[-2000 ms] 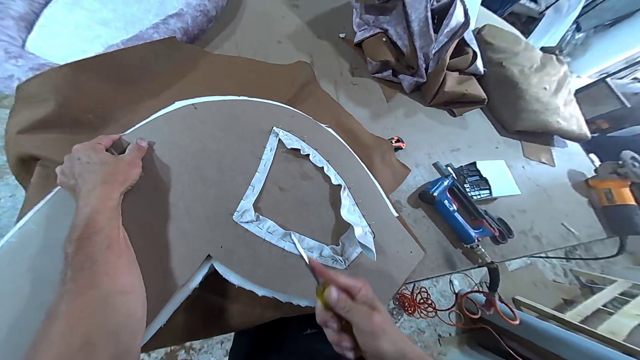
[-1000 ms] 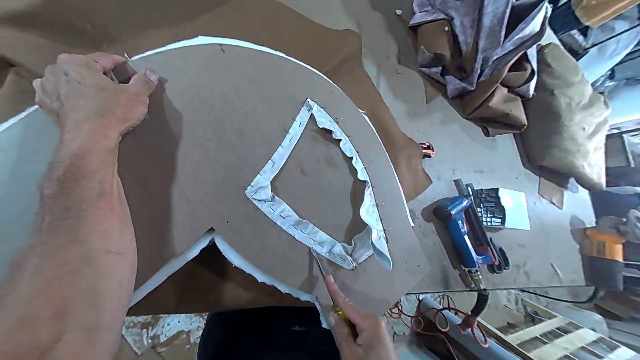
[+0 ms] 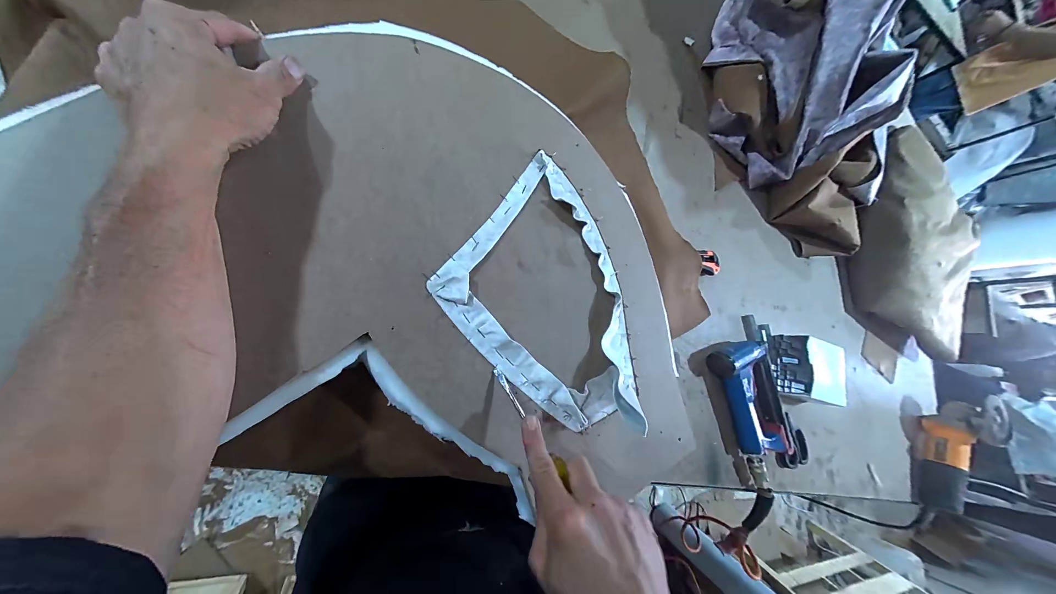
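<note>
My left hand (image 3: 194, 78) rests on the upper left edge of a large curved board (image 3: 371, 206) edged with white padding, its fingers bent over the rim. Stapled to the board is a pale fabric strip (image 3: 495, 223) that outlines a four-cornered shape, wavy along its right side. My right hand (image 3: 590, 511), at the lower middle, grips a thin metal hand tool (image 3: 510, 394), perhaps a screwdriver or staple lifter; part of its yellow handle shows between the fingers. The tool's tip lies at the strip's lower left edge, by the staples. Brown fabric (image 3: 652, 206) lies under the board.
A blue pneumatic staple gun (image 3: 747, 396) on a hose lies right of the board, beside a strip of dark staples or similar pieces (image 3: 790, 363). Farther right are a brown cushion (image 3: 912, 239), crumpled fabric (image 3: 792, 107) and an orange power tool (image 3: 945, 441). An orange-black object (image 3: 709, 262) lies near the brown fabric.
The right hand's tool has moved from the inner side of the strip's lower part to its outer edge. The left hand stays at the board's rim. The view has shifted.
</note>
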